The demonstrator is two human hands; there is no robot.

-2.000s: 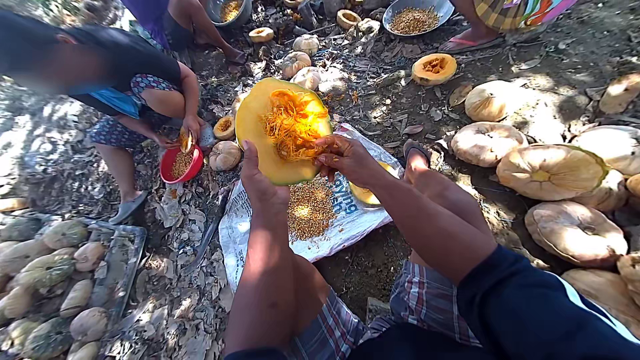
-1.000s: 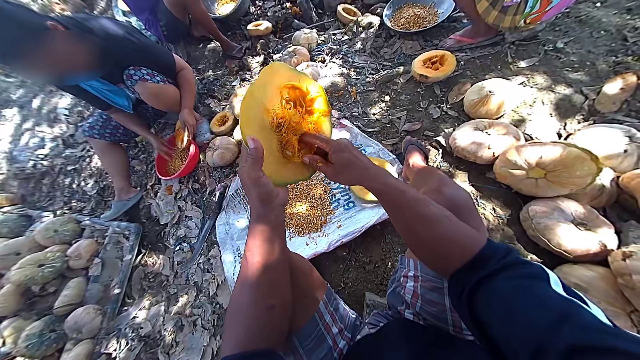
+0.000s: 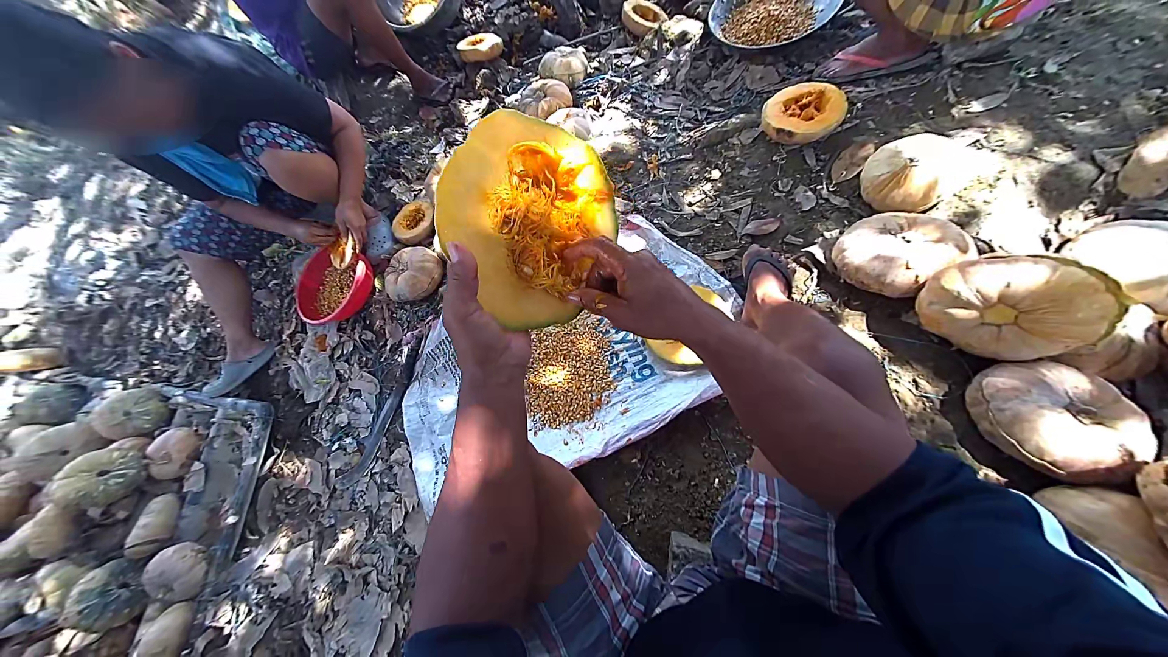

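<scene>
A large cut pumpkin half (image 3: 474, 205), its orange stringy pulp facing up toward me, is held in my left hand (image 3: 479, 315) by its lower left rim. The fingers of my right hand (image 3: 630, 283) are bent into the pulp (image 3: 538, 219) at the lower right of the cavity; whether they pinch seeds or fibres is not clear. Below the pumpkin, a heap of pumpkin seeds (image 3: 570, 374) lies on a white printed woven sack (image 3: 630, 424). Another cut pumpkin piece (image 3: 680, 351) rests on the sack, partly behind my right wrist.
At the left a crouching person works over a red bowl (image 3: 351, 297) of seeds. Whole pumpkins (image 3: 1058, 420) lie along the right, and a cut one (image 3: 803, 114) lies farther up. A metal basin (image 3: 776, 23) holds seeds. Small squashes (image 3: 100, 474) fill the lower left. A long blade-like object (image 3: 379, 438) lies left of the sack.
My right hand has moved from the middle of the pulp toward its lower right edge since one second ago. The pumpkin half remains in my left hand.
</scene>
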